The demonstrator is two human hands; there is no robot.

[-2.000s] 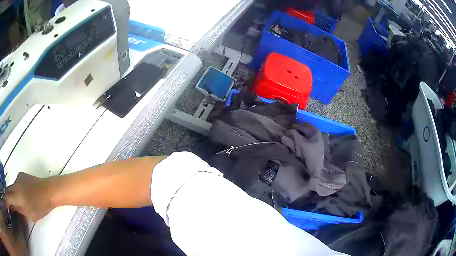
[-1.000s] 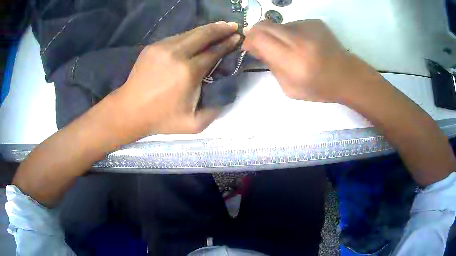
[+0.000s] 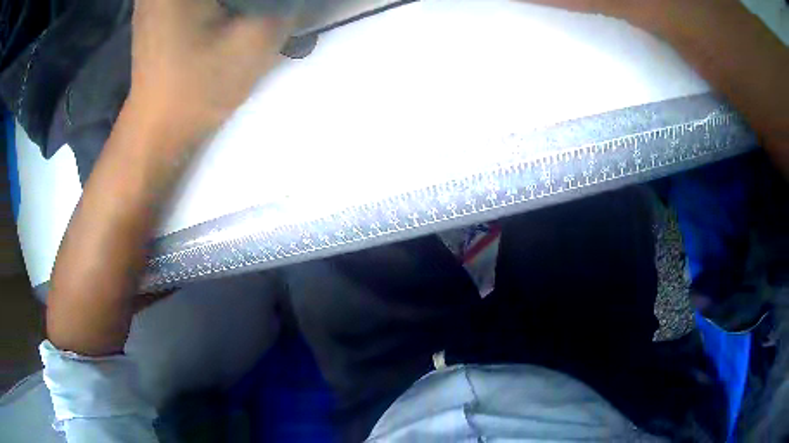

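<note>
My left hand [image 3: 203, 56] is blurred at the top left, over the white table, beside and partly over the dark grey garment [image 3: 86, 65]. Its fingers are cut off or smeared at the top edge, so its grip does not show. The garment lies left of the hand, with pale topstitching, and runs out of the top of the picture. My right forearm [image 3: 705, 43] crosses the top right corner; the right hand is beyond the top edge. The needle and zip are not in view.
The white machine table [image 3: 415, 112] has a rounded front edge with a ruler tape [image 3: 484, 195]. A dark round spot [image 3: 299, 46] is in the top near the left hand. Below are my dark-clothed legs, speckled floor [image 3: 672, 285] and a blue crate [image 3: 727, 363] with dark cloth at right.
The view has tilted down and turned, so the needle area and right hand have left the top. The zip seen between the hands is out of view. More of the table front and my lap shows.
</note>
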